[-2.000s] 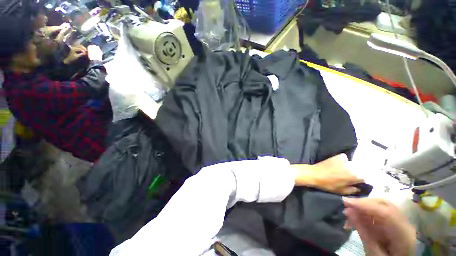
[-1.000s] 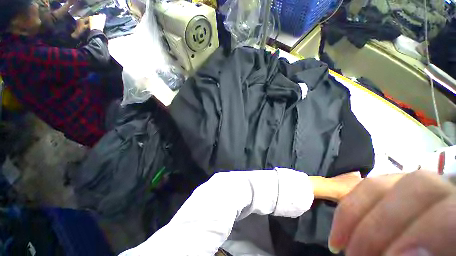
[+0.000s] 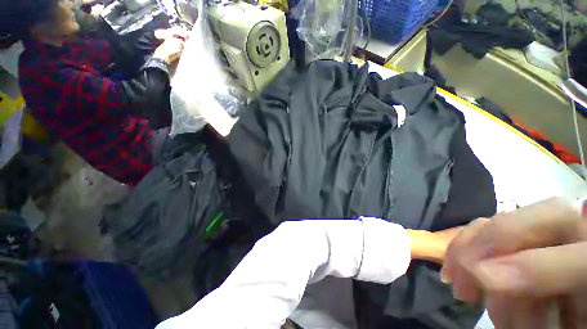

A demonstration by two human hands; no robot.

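Note:
A dark grey-black garment [image 3: 335,141] lies spread on the white table, and its lower part hangs toward the lap. A small white label [image 3: 400,115] shows near its collar. My left hand [image 3: 432,244] reaches across the garment from a white sleeve. Only its wrist and back edge show; its fingers are hidden behind my right hand. My right hand [image 3: 524,257] is large, blurred and close to the camera at the right edge, with fingers bent. Whether it holds anything cannot be told. The needle area is not visible.
A person in a red-black check top [image 3: 90,109] works at the upper left. A machine end [image 3: 254,45] and a clear plastic bag [image 3: 199,83] stand behind the garment. A blue crate [image 3: 396,19] is at the back. Another dark bundle [image 3: 167,205] hangs at the left.
My right hand has come up close to the camera and now covers my left hand's fingers. The view has shifted, so the machine head at the right has left the picture.

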